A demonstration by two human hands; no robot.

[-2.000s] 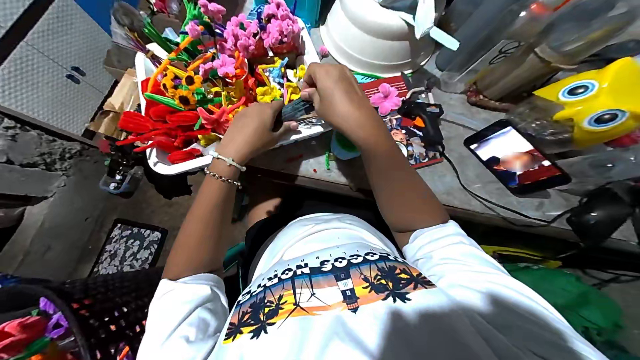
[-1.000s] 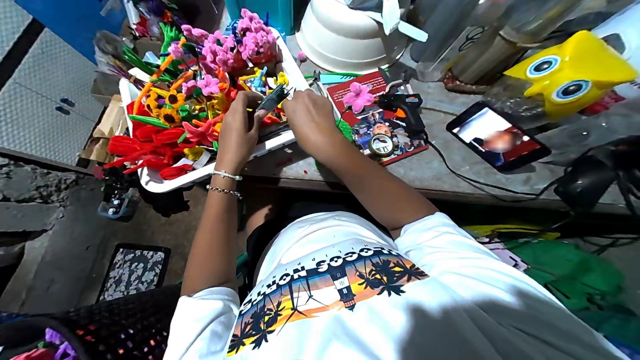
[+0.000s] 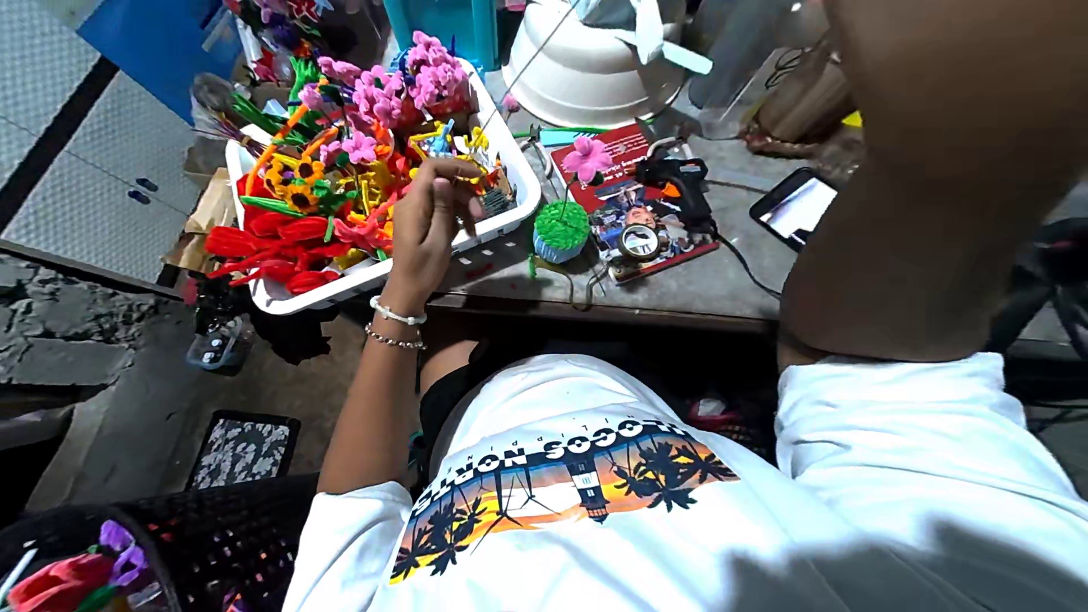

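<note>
My left hand (image 3: 438, 197) is over the front right part of a white plastic basket (image 3: 527, 183), its fingers curled. A thin dark strand (image 3: 541, 51) slants from near those fingers to the top edge; whether they grip it is unclear. Fuzzy pipe-cleaner flowers fill the basket: pink ones (image 3: 380, 95), yellow sunflowers (image 3: 302, 197) and red pieces (image 3: 276, 242). A small dark grey bundle (image 3: 496, 202) lies at its right end, beside my fingertips. My right arm is raised close to the camera, with the hand beyond the top edge. A pink flower (image 3: 586, 158) stands above a green fuzzy pot (image 3: 561, 228).
A black glue gun (image 3: 680, 183) and a tape roll (image 3: 639, 242) lie on a printed booklet (image 3: 710, 248). Its cord runs across the grey table (image 3: 510, 293) near a phone (image 3: 795, 208). An upturned white tub (image 3: 591, 76) stands behind. A dark basket with flowers is at lower left.
My right hand has gone from beside my left hand up and out of view, its arm now near the camera. The dark grey piece seen between my hands earlier is no longer there.
</note>
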